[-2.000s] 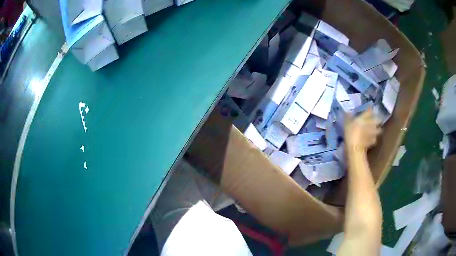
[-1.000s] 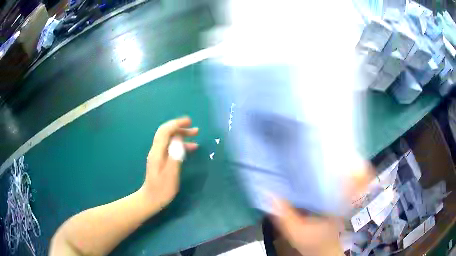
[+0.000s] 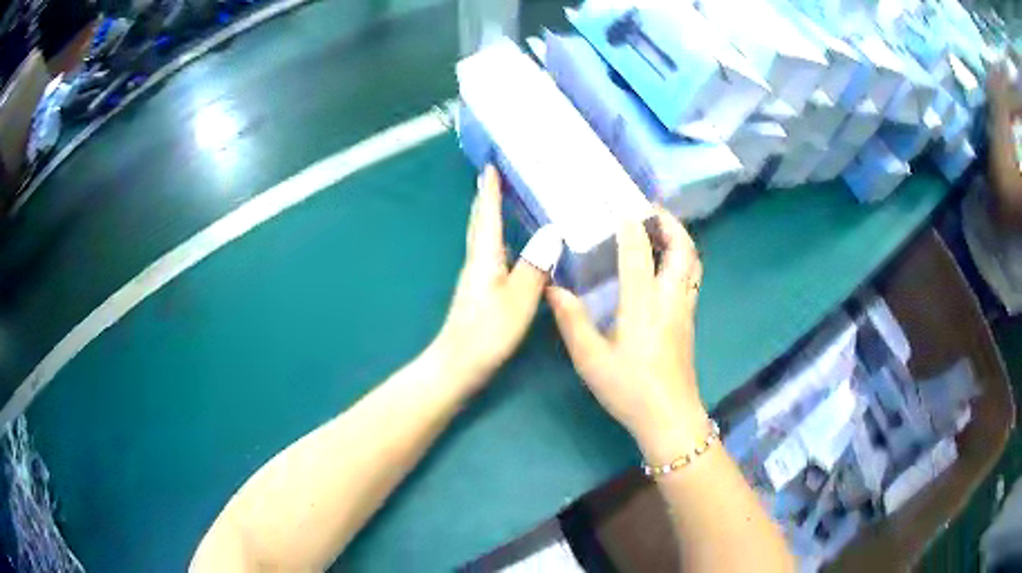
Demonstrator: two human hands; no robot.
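Note:
A white and light-blue retail box (image 3: 555, 146) lies on the green bench at the near end of a stack of like boxes (image 3: 784, 84). My left hand (image 3: 493, 285) is against its left side, with a small white cover on one finger. My right hand (image 3: 639, 319) is at its near end, the fingers on the end face and edge. Both hands hold the box between them. The box's underside is hidden.
A large brown carton (image 3: 975, 336) full of loose retail boxes stands at the lower right, beside the bench (image 3: 269, 336). Pale straps (image 3: 34, 509) lie at the left edge. A whitish strip (image 3: 325, 179) borders the belt. Another person's arm (image 3: 1001, 146) shows at the right edge.
The blurred box raised in front of me is now down beside the stack. My left hand has moved right from empty bench onto the box; my right hand is at its near end.

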